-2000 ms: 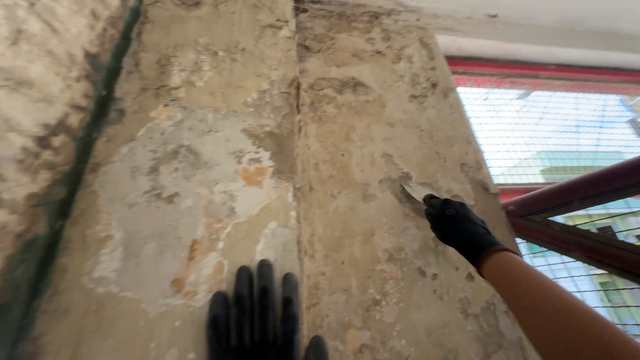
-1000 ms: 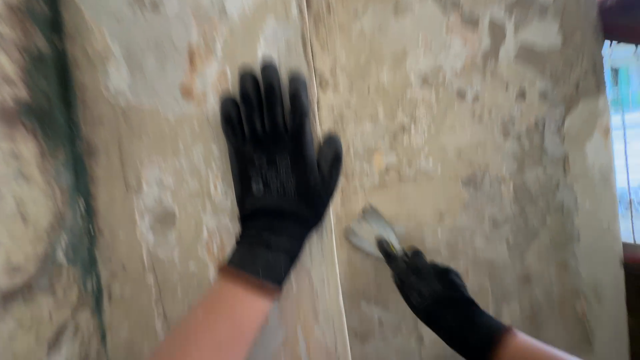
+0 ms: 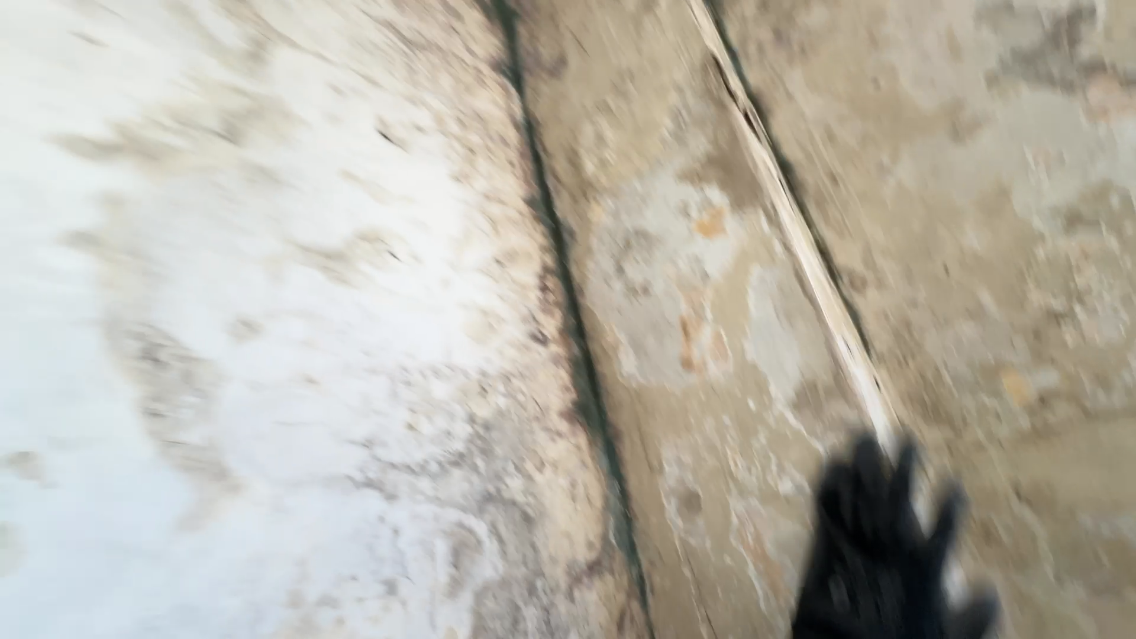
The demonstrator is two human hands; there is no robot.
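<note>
My left hand (image 3: pixel 879 550), in a black glove, is at the lower right with its fingers spread and nothing held in it. Its fingertips lie over the lower end of the pale, chipped corner edge (image 3: pixel 816 257) of a wall with patchy, peeling plaster (image 3: pixel 657 293). Whether the palm touches the surface cannot be told, as the hand is blurred. My right hand and the scraper are out of view.
A white, stained wall (image 3: pixel 293 293) fills the left side. A dark green strip (image 3: pixel 568 293) runs down the joint between it and the beige plaster. More mottled plaster (image 3: pixel 1003 266) lies right of the corner edge.
The view has swung left and tilted. My right hand with the scraper, seen against the plaster in both earlier frames, has left the view. My left hand now shows at the lower right.
</note>
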